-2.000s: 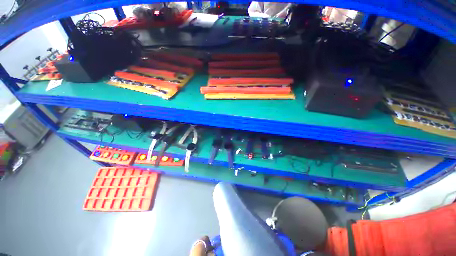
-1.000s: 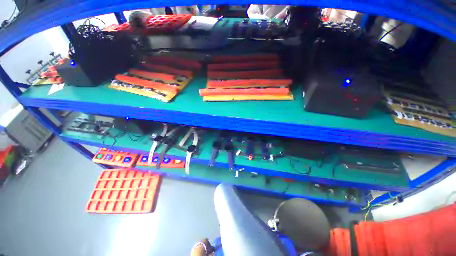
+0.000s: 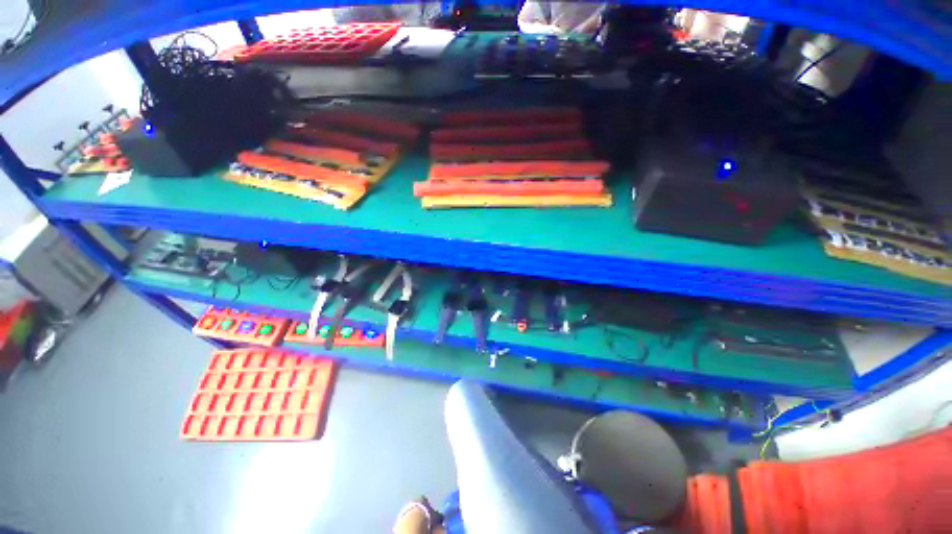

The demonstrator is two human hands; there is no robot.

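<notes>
Neither of my hands can be made out. A grey, pointed fabric-like shape point(image 3: 491, 459) rises from the bottom edge. A small skin-toned part with a pale band point(image 3: 415, 515) is cut off by that edge; I cannot tell what it is. Nearest in front, an orange-red compartment tray point(image 3: 259, 396) with empty pockets lies on the floor. Two small orange-red trays, left point(image 3: 242, 325) and right point(image 3: 336, 333), hold round items with coloured screens on the lower shelf. Strapped watches point(image 3: 395, 308) hang over that shelf's edge.
The blue rack's green shelf point(image 3: 501, 221) bears orange and yellow tray strips point(image 3: 517, 183) and black boxes, left point(image 3: 162, 151) and right point(image 3: 710, 198). A round stool point(image 3: 632, 466) and stacked orange-red slabs point(image 3: 846, 490) stand at lower right. A person's pale sleeve point(image 3: 562, 18) shows behind.
A dark, blurred shape over the orange-red tray at the upper back has gone, and that tray now shows fully. The small screens on the lower shelf show different colours. The view has shifted slightly.
</notes>
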